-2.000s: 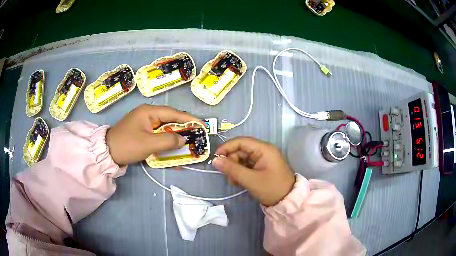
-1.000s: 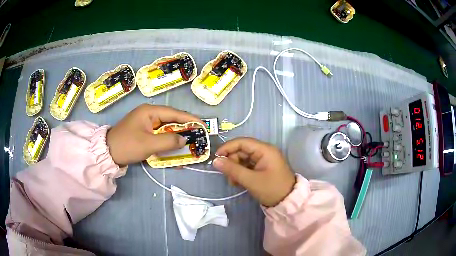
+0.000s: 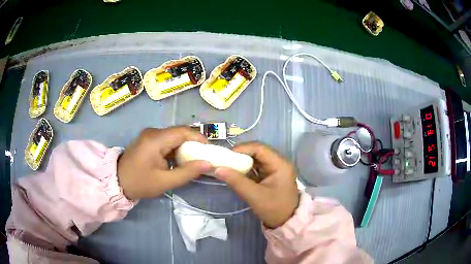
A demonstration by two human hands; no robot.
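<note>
A half-assembled unit is tilted so that its smooth cream back faces me; its inside is hidden. My left hand grips its left end, thumb on the front edge. My right hand grips its right end, thumb also on the near side. The USB tester lies just behind the unit with its screen lit. The white USB cable runs from the tester to the right. Another stretch of white cable curves below the hands. I cannot see whether a plug is in the right hand.
Several open units lie in a row behind and to the left. A crumpled white cloth is below the hands. The dispenser bottle, teal-green strip and DC power supply stand right. A green conveyor carries units behind.
The unit has been tipped from open side up to show its back. My right hand has moved onto its right end, and both hands now hold it. Units on the conveyor have shifted right.
</note>
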